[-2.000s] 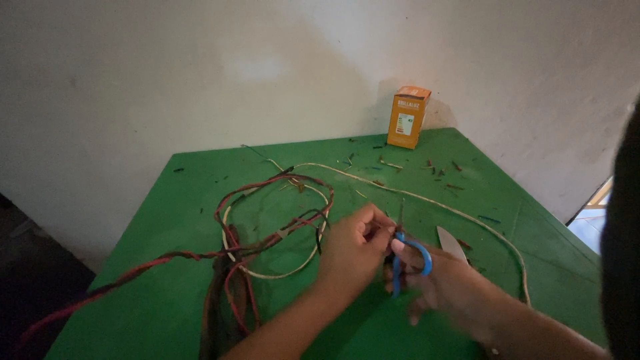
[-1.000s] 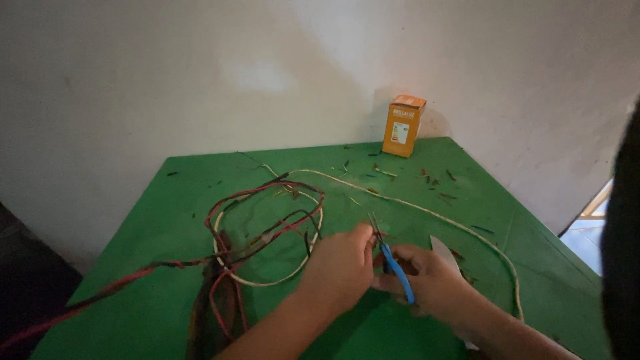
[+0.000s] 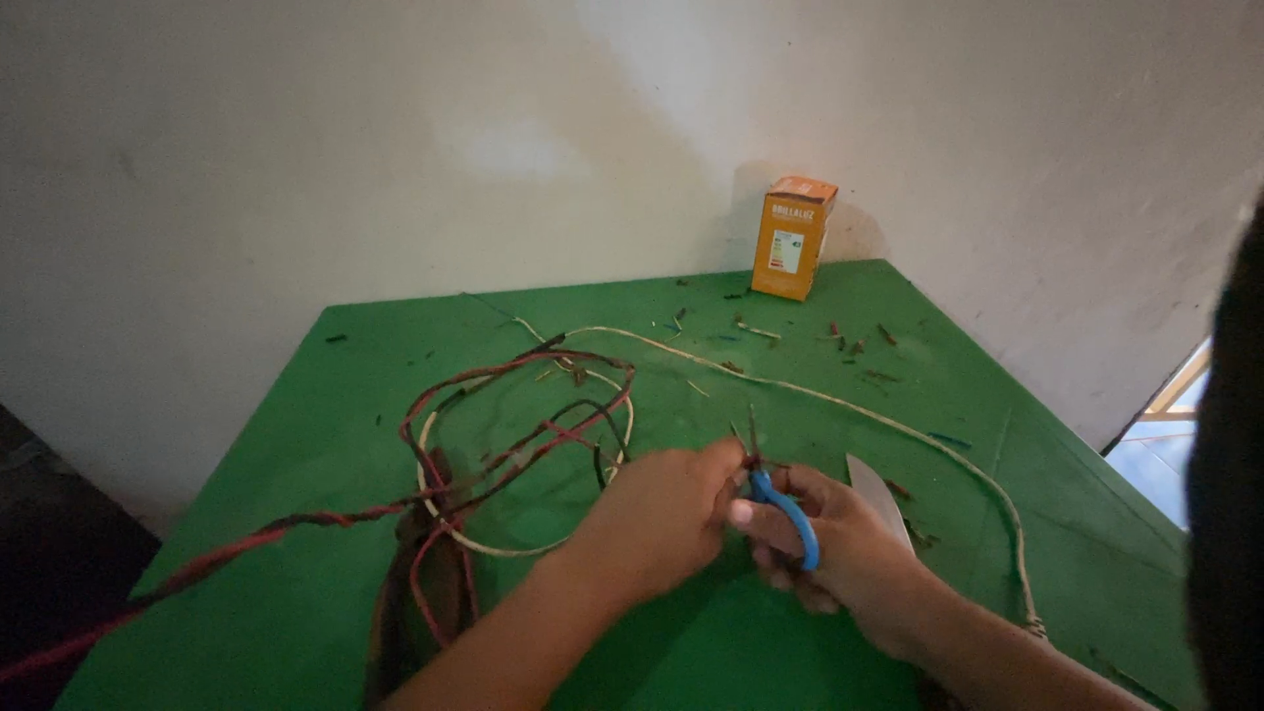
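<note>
My right hand (image 3: 829, 533) grips a pair of scissors (image 3: 785, 513) with blue handles, their narrow blades pointing away from me. Close against them, my left hand (image 3: 662, 513) has its fingertips pinched together beside the blades; a short dark wire end shows there, though most of what it holds is hidden. Left of my hands lies a loose coil of twisted red and black wire (image 3: 533, 355), crossed by a pale cable (image 3: 839, 400) that arcs to the right. A knife blade (image 3: 877, 494) lies partly behind my right hand.
An orange light bulb box (image 3: 788, 242) stands at the back of the green table (image 3: 296, 395), near the wall. Scraps of wire and insulation (image 3: 758, 331) are strewn around. A dark brown item (image 3: 420, 583) lies under the wires at the front left.
The scissors have turned in my right hand between the frames, their blue handle now slanting toward the lower right. Both hands have stayed close together.
</note>
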